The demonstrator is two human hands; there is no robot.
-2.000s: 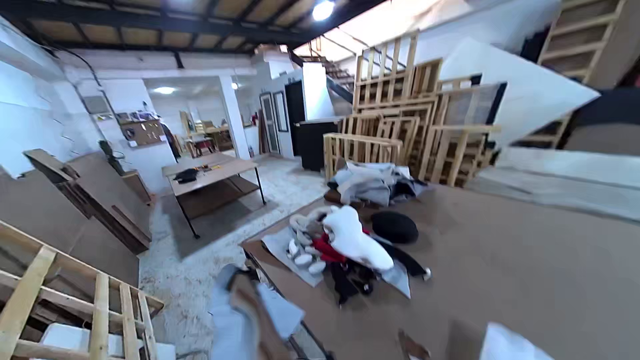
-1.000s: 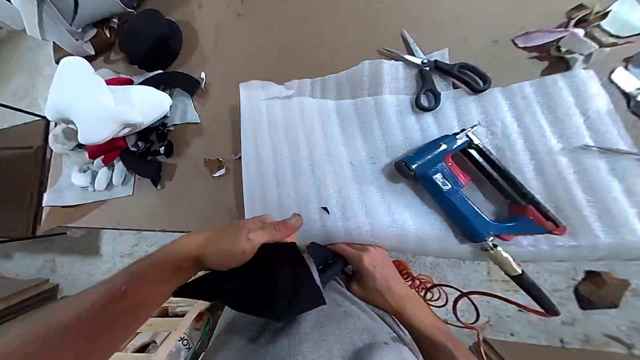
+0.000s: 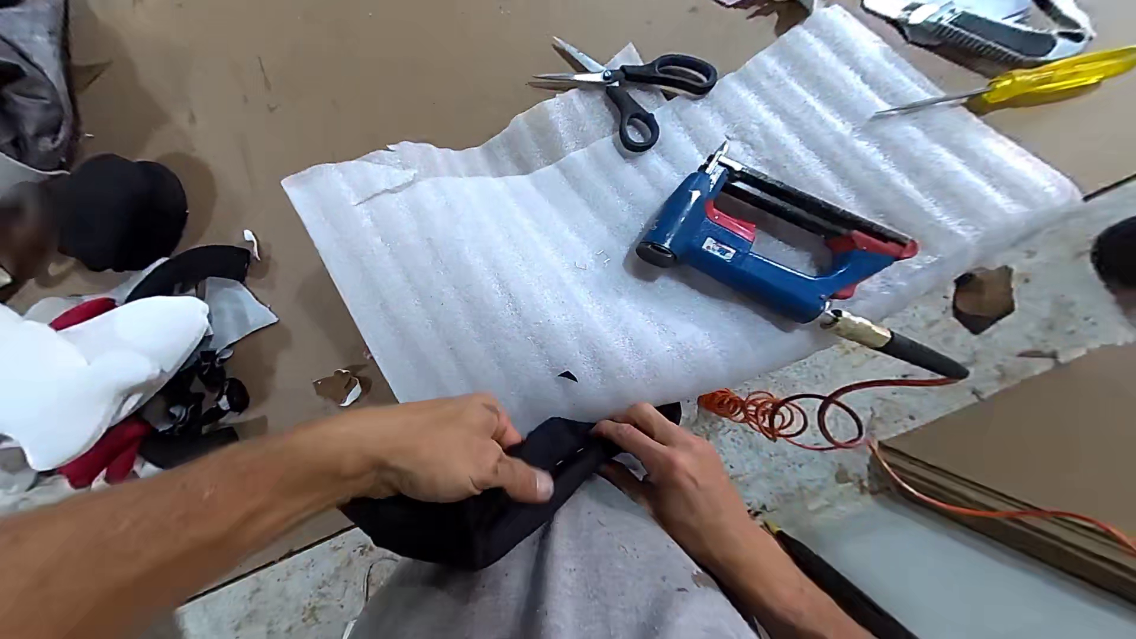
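Black fabric, folded along a line of small staples, lies over my lap at the table's near edge. My left hand presses on its upper left part, the thumb pointing along the fold. My right hand grips the fabric's right end between thumb and fingers. Just beyond, white foam sheeting covers the table's near part. A blue and red pneumatic staple gun rests on the foam, nose pointing away. Black-handled scissors lie half open at the foam's far edge.
White, red and black scraps are heaped at left near a round black piece. A yellow-handled screwdriver lies at far right, below a metal tool. An orange coiled air hose hangs beside stacked boards.
The view has swung from the room down to the table, then shifted slightly. Since a second ago, my left hand has moved right along the black fabric, nearer my right hand.
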